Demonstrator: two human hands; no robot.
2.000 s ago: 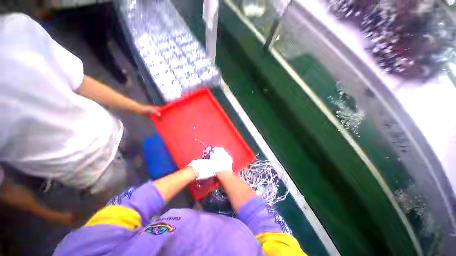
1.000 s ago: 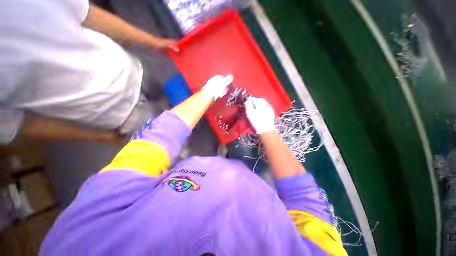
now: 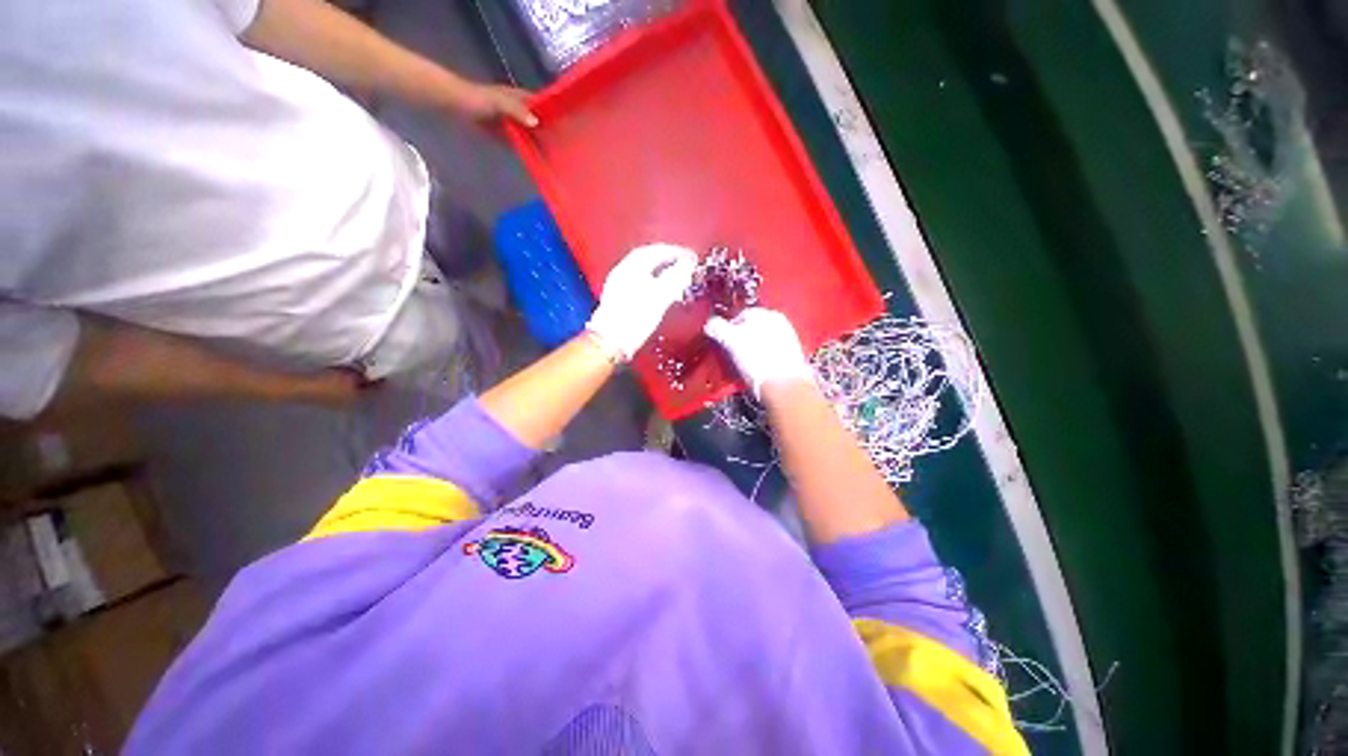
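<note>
The red plastic tray (image 3: 651,141) lies tilted in front of me, its far left edge held by another person's hand. My left hand (image 3: 643,300), in a white glove, is over the tray's near left part. My right hand (image 3: 760,349), also gloved, is over its near right part. A clump of dark red leads with silvery ends (image 3: 724,276) sits between and just beyond my hands, touching both. My fingers are curled at the clump, and the gloves hide the exact grip. More dark bits lie in the tray's near corner.
A tangled pale wire pile (image 3: 905,396) lies right of the tray on the green bench, by the metal edging (image 3: 946,332). A person in white (image 3: 222,207) stands at left. A blue stool (image 3: 543,273) is below. Blister trays (image 3: 580,27) are at the top. Cartons (image 3: 104,547) lie lower left.
The view has shifted down over the tray since the first frame. My hands have moved apart from being together, with the dark red clump now showing between them.
</note>
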